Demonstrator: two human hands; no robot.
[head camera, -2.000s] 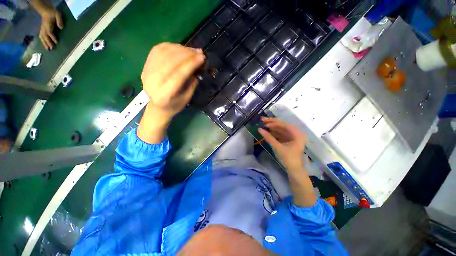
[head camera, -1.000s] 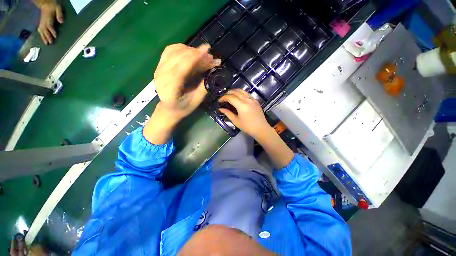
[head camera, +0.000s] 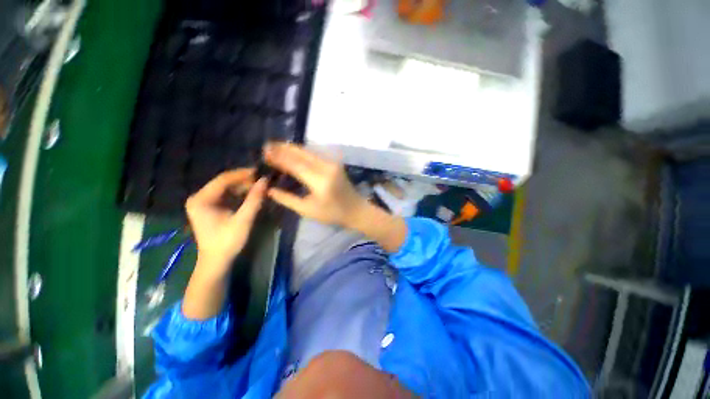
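Note:
The frame is blurred. A small dark part (head camera: 266, 170) shows between my fingertips, in front of the black pocketed tray (head camera: 202, 101). My left hand (head camera: 222, 214) holds it from the left with thumb and fingers. My right hand (head camera: 315, 187) holds it from the right, with thumb and fingers bent towards it. The part's shape cannot be made out against the dark tray, and the fingers partly cover it.
The white machine (head camera: 335, 93) stands right of the tray, with a blue panel strip (head camera: 459, 171), a red knob (head camera: 505, 185) and an orange fixture (head camera: 420, 9) at the top edge. Blue-handled snips (head camera: 159, 241) lie left of my left hand. The green conveyor (head camera: 93, 187) runs along the left.
The view has turned, so the machine now shows at the top centre. My hands have come together fingertip to fingertip around a small dark part; the larger round black part is no longer distinguishable.

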